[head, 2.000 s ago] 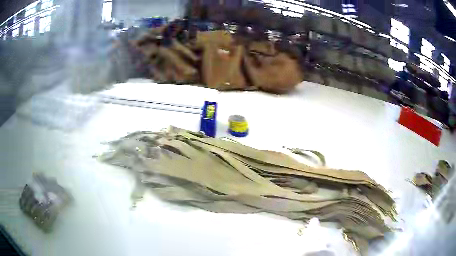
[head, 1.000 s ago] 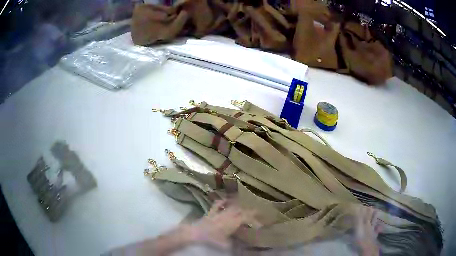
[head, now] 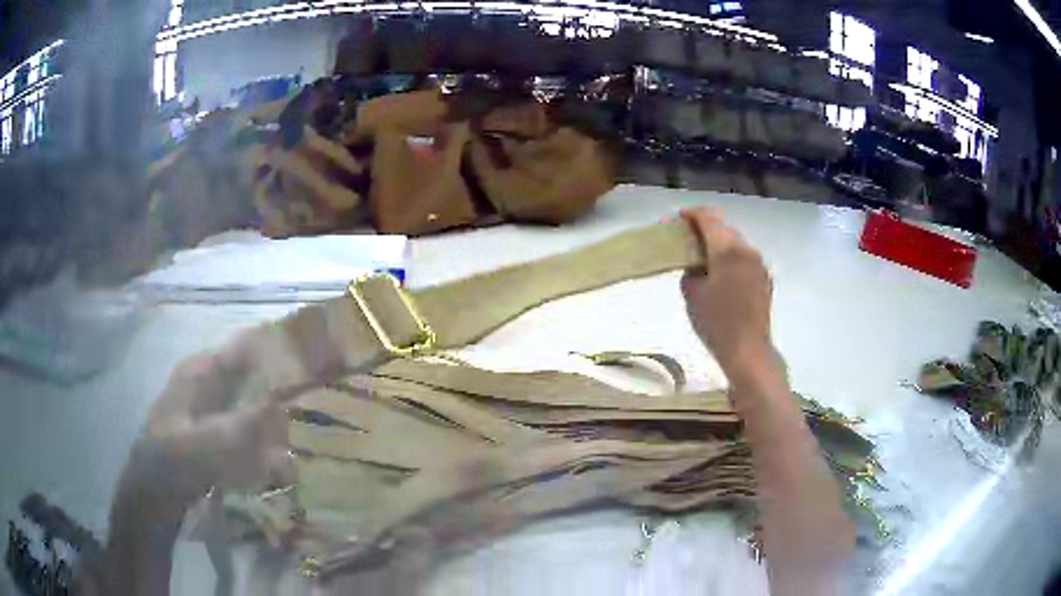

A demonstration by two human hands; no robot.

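A khaki shoulder strap (head: 547, 279) is held up and stretched above the strap pile. Its gold slide adjuster buckle (head: 391, 314) shows near the left part. My right hand (head: 727, 279) grips the strap's right end. My left hand (head: 239, 378) is blurred at the strap's left part and seems to hold it; its fingers are unclear. The pile of khaki straps (head: 559, 448) lies on the white table (head: 814, 314) below, partly behind my arms.
Brown bags (head: 425, 175) stand at the table's back. White sheets (head: 291, 262) lie behind the strap. A red crate (head: 919, 248) is at the far right, with a second strap pile (head: 1001, 378) nearer. Dark rolled bundles (head: 52, 547) show at the lower left edge.
My hands have risen from the strap pile and now hold one strap up between them. The view has tilted up, bringing the red crate and second pile into sight again.
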